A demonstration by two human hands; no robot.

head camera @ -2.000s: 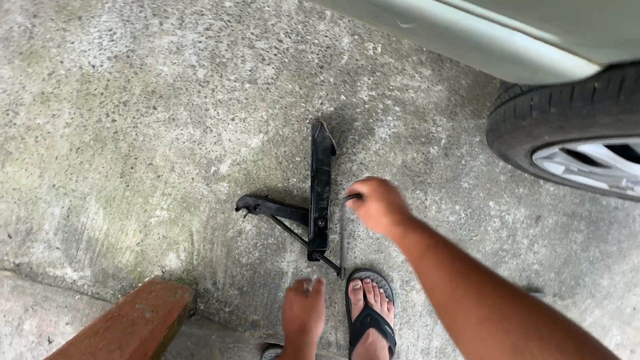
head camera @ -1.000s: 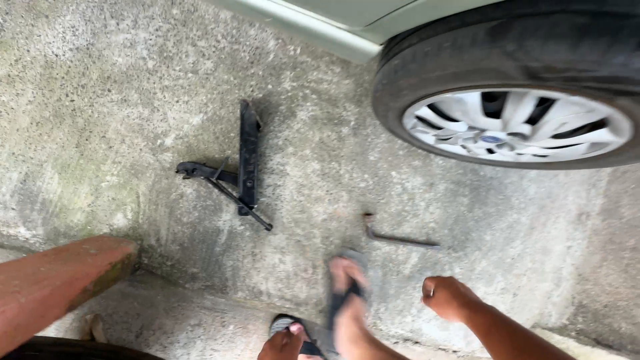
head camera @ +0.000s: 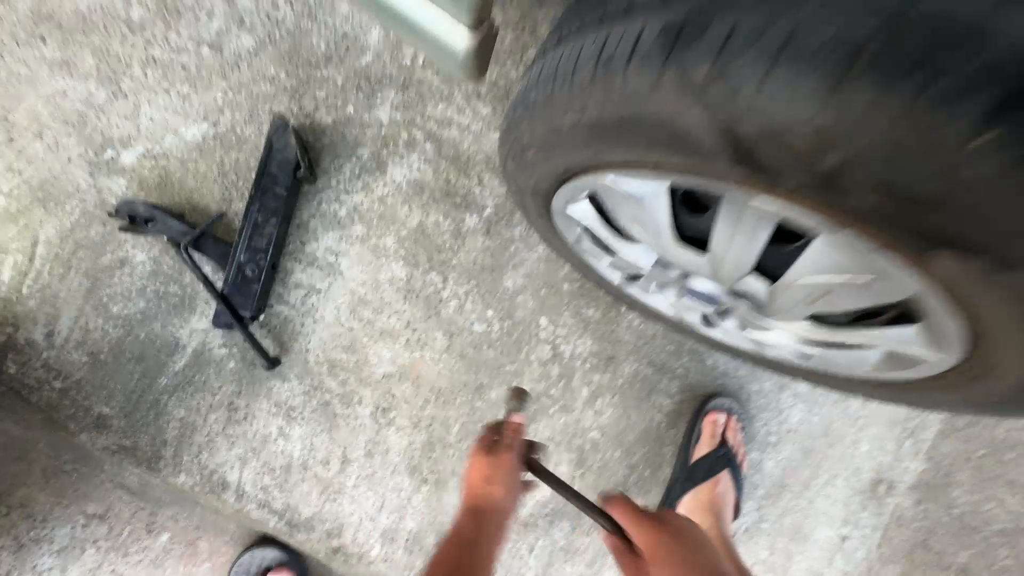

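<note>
An L-shaped lug wrench point(head camera: 572, 492) is held in both hands above the concrete. My left hand point(head camera: 494, 464) grips it near its socket end, and my right hand point(head camera: 668, 532) is closed around the far end of its dark shaft. To the left, a black scissor jack point(head camera: 264, 232) lies on its side, with a thin black crank rod point(head camera: 220, 296) across it. At the upper right stands a car wheel, its black tire point(head camera: 624, 144) around a silver multi-spoke rim point(head camera: 736, 264). Blur hides detail at the wheel's hub.
The pale green car body's lower edge point(head camera: 436, 32) shows at the top. My sandaled foot point(head camera: 712, 464) stands below the wheel, and the other sandal point(head camera: 268, 558) is at the bottom left. A low concrete edge point(head camera: 152, 488) crosses the lower left.
The lug wrench lay on the concrete one second ago; now both hands hold it. The view has moved toward the wheel. The jack stays on the ground.
</note>
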